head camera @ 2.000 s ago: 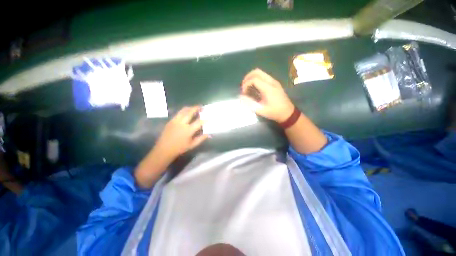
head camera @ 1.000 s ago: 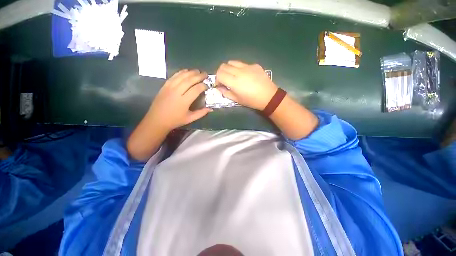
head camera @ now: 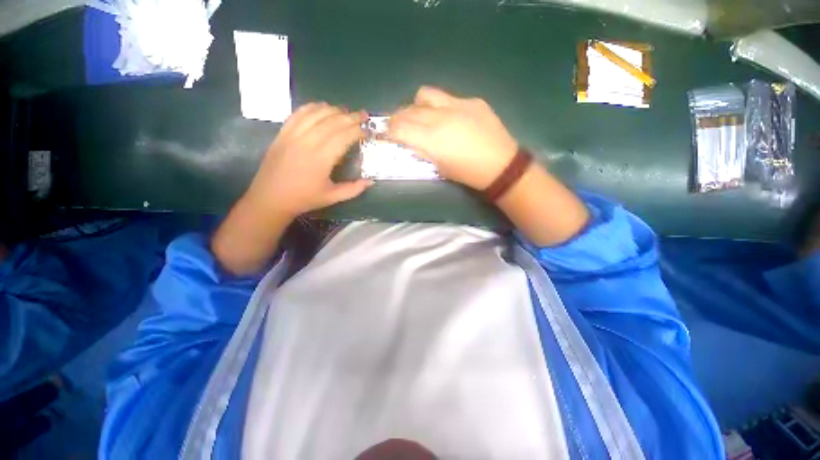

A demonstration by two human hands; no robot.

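A silver-white open phone body [head camera: 396,162] lies on the dark-green mat between my hands, its long side running left to right. My left hand [head camera: 310,160] holds its left end, with the thumb at the lower corner and the fingers at the upper corner. My right hand [head camera: 459,139], with a dark red wristband, lies over the upper right part, fingertips on the phone near its upper left. The hand hides the right part of the phone. I cannot tell whether the right fingers pinch a small part.
A white pad [head camera: 263,76] lies left of the phone. White strips [head camera: 162,38] lie on a blue card [head camera: 101,54] at upper left. A stack of flex cables [head camera: 615,76] lies at upper right, with bagged cables [head camera: 718,144] and a crumpled plastic bag [head camera: 770,135] farther right.
The camera view has tilted down since the first frame. My right hand has moved left, from the phone's right end onto its upper middle. My left hand stays on the left end.
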